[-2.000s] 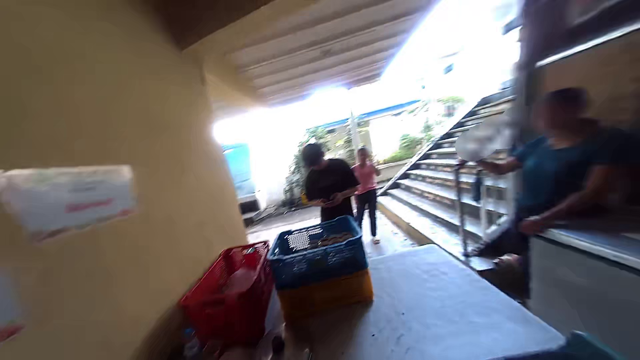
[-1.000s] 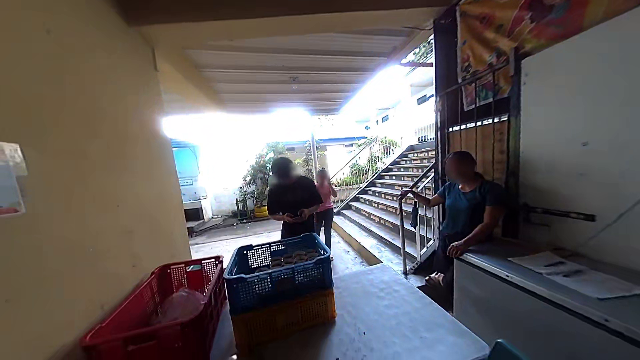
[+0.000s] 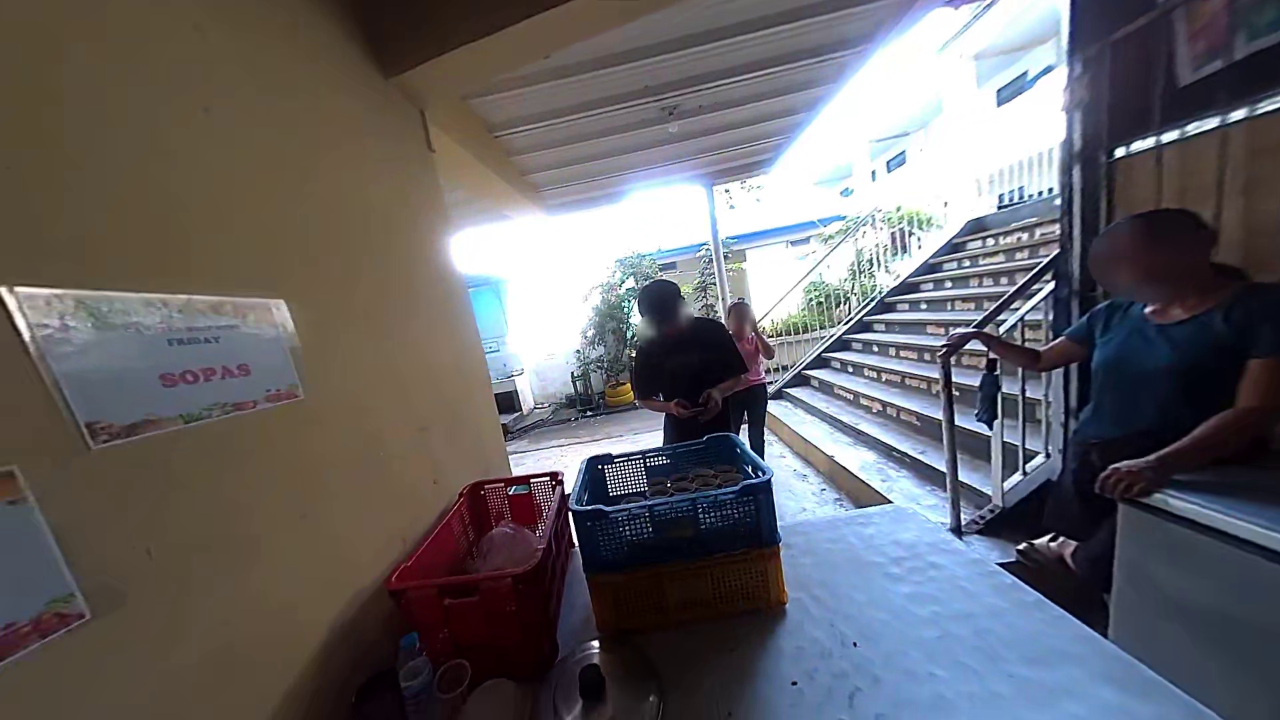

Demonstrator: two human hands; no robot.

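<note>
Neither of my hands is in view. A blue plastic crate (image 3: pixel 675 530) holds several small round items and is stacked on a yellow-orange plastic crate (image 3: pixel 688 592) on the table. To its left stands a red plastic crate (image 3: pixel 485 625) with a clear plastic bag (image 3: pixel 508 547) inside. At the near edge lies a round lid with a black knob (image 3: pixel 592 684), partly cut off by the frame. Beside it are clear plastic cups (image 3: pixel 452 680) and what looks like a plastic bottle (image 3: pixel 409 650).
The pale table (image 3: pixel 900 620) runs to the right of the crates. A yellow wall (image 3: pixel 350 420) with signs borders the left. Two people stand beyond the crates. Another person leans on a white chest (image 3: pixel 1190 590) at right, holding a stair railing (image 3: pixel 950 440). Steps (image 3: pixel 900 370) rise behind.
The view has swung left since one second ago, bringing the wall signs and the cups at the near edge into sight. The crates have stayed stacked as they were.
</note>
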